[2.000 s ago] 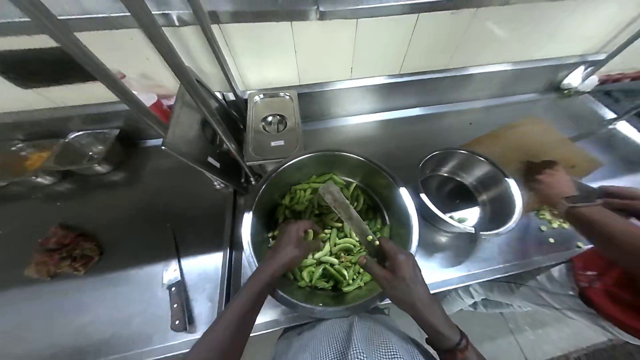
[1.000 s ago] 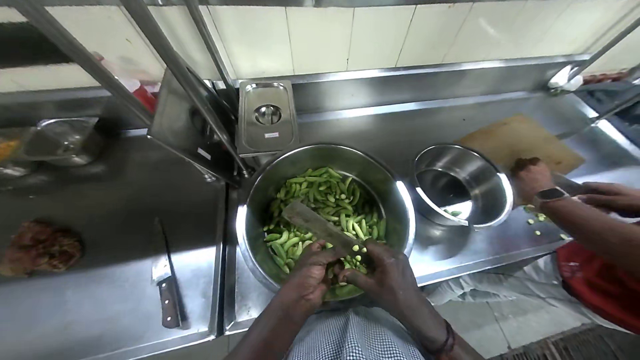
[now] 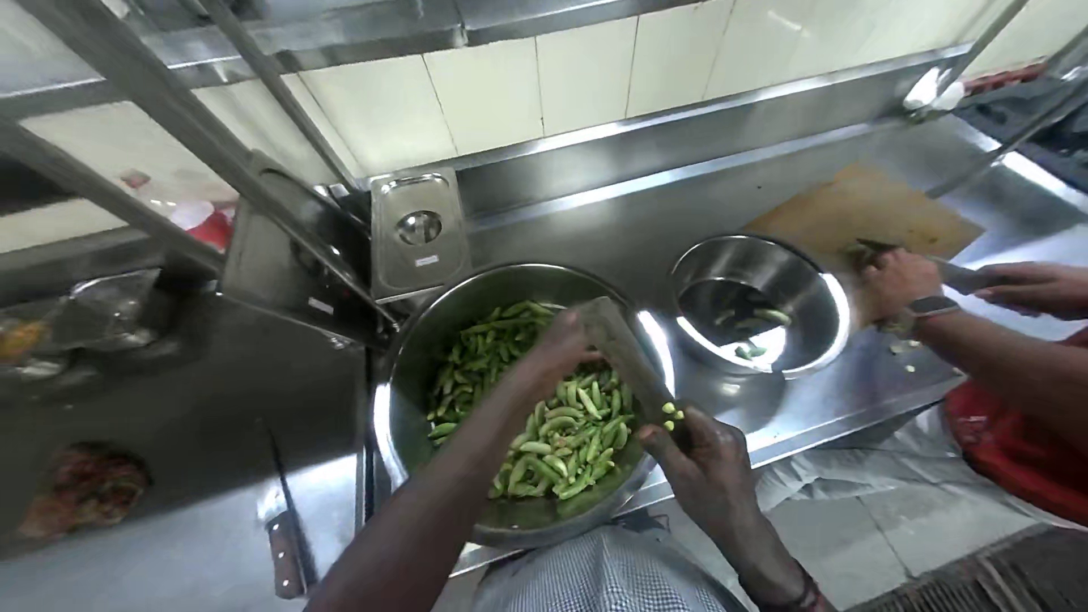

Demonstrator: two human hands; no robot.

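A large steel bowl (image 3: 397,425) of green vegetable pods (image 3: 561,433) stands in front of me. My right hand (image 3: 701,459) grips the handle end of a broad-bladed knife (image 3: 625,353) over the bowl's right side; small pale green cut pieces cling near its handle end. My left hand (image 3: 565,340) reaches across the bowl to the upper left part of the blade; its fingers are partly hidden, so I cannot tell whether they hold anything.
At right, a smaller steel bowl (image 3: 829,340) holds a few pods. Beyond it, a co-worker's hands (image 3: 905,280) work with a knife at a cutting board (image 3: 858,204). A lidded steel container (image 3: 419,263) stands behind; another knife (image 3: 285,544) lies on the left counter.
My left hand has moved from the bowl's near side up toward the far end of the blade. The knife has shifted right and tilts more steeply. More pods show in the smaller bowl.
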